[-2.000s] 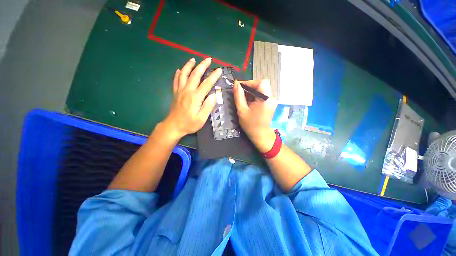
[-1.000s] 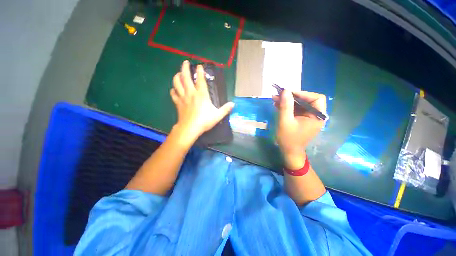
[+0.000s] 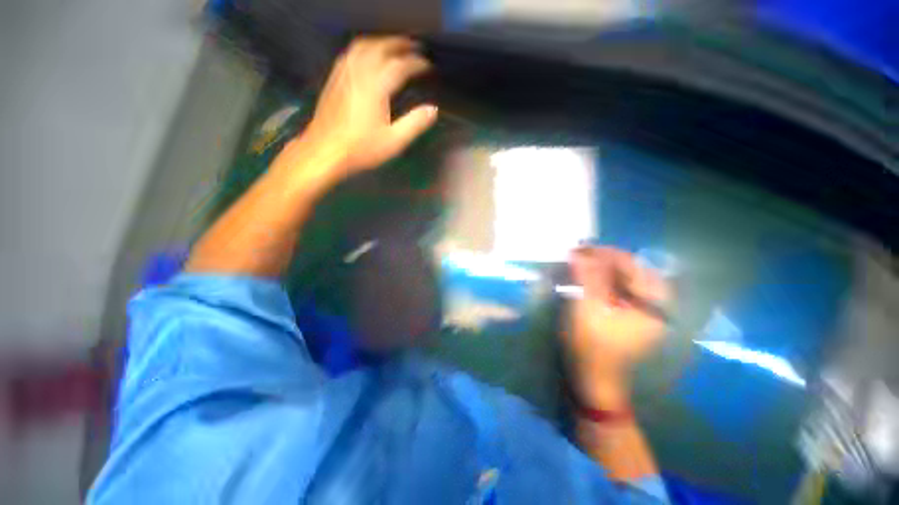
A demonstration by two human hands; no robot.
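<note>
The frame is badly blurred. My left hand (image 3: 367, 110) is reaching out at the upper left, over a dark area at the back of the bench; its thumb is spread from the curled fingers, and whether it holds anything cannot be told. The black housing cannot be made out. The dark pad (image 3: 394, 291) lies in front of me. My right hand (image 3: 619, 311) is closed around the dark tweezers (image 3: 646, 304), which show only as a smear. The adhesive sheet, with its bright white part (image 3: 544, 202) and beige part (image 3: 470, 192), lies beyond and left of my right hand.
Blue film (image 3: 754, 321) lies on the green bench (image 3: 503, 360) at the right, with a crinkled clear bag (image 3: 843, 424) at the lower right. Part of the blue left tote (image 3: 325, 335) shows beside my sleeve. A dark band runs along the bench's back.
My left hand has left the pad and moved up to the back of the bench. The housing no longer shows on the pad. My right hand sits lower in the picture, and the whole view has shifted.
</note>
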